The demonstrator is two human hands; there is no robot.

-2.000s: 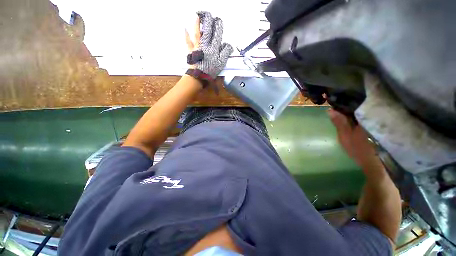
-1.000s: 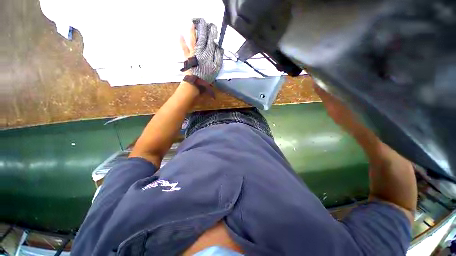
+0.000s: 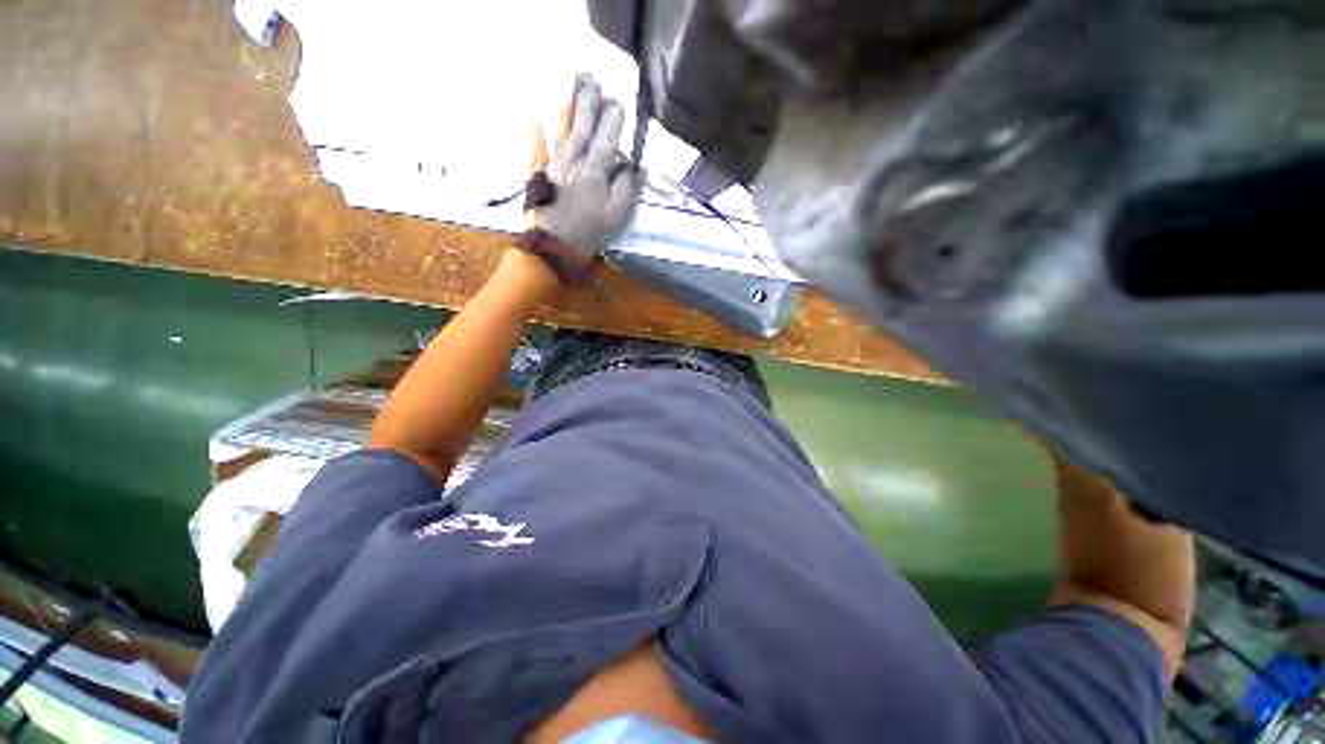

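Note:
My left hand, in a grey mesh glove with dark wrist straps, lies flat on the white paper-topped fabric lay near its front edge. Its fingers point away from me. The cutting machine, large, grey and black, fills the upper right, close to the camera. Its thin upright knife part stands just right of my left fingers. The grey base plate shows at the table edge, partly under the lay. My right hand is hidden behind the machine; only the forearm shows below it.
The worn brown wooden table has its front edge against my body. A small blue-marked piece is at the lay's ragged left edge. Below the table are the green floor, a box-like item with striped contents and a white bag.
The machine's motor body has swung left and covers my right hand. Less of the base plate shows. My left hand stays on the lay, slightly lower in view.

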